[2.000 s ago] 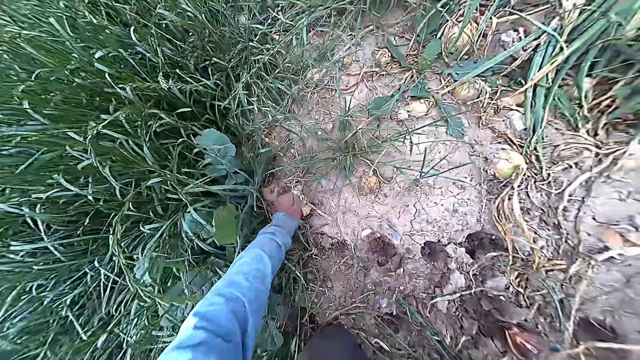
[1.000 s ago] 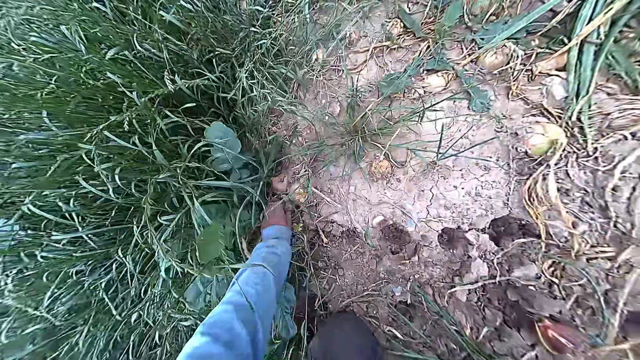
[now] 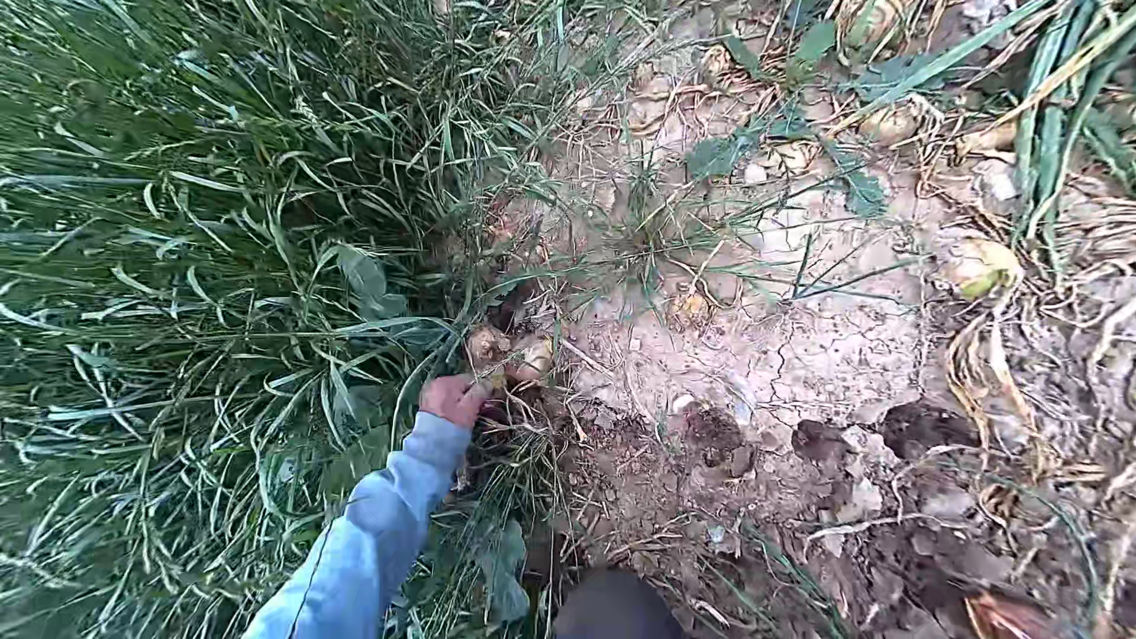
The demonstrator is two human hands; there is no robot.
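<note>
My left hand [image 3: 454,399], in a light blue sleeve, is low at the edge of the tall green grass. Its fingers are closed around the neck of a pale onion [image 3: 534,358], whose bulb lies just beyond them to the upper right. Touching or nearly touching that bulb is a browner onion bulb [image 3: 487,344]. Grass blades partly hide the fingers. My right hand is out of the picture.
Dense grass [image 3: 222,222] fills the left side. Cracked dry soil [image 3: 825,355] lies to the right, with another onion [image 3: 981,264], dried stalks and a reddish bulb [image 3: 1007,614]. A dark rounded shape, perhaps my knee [image 3: 614,605], shows at the bottom.
Two bulbs beside my left hand now show plainly; two seconds ago the hand covered that spot. The hand sits a little lower left of them.
</note>
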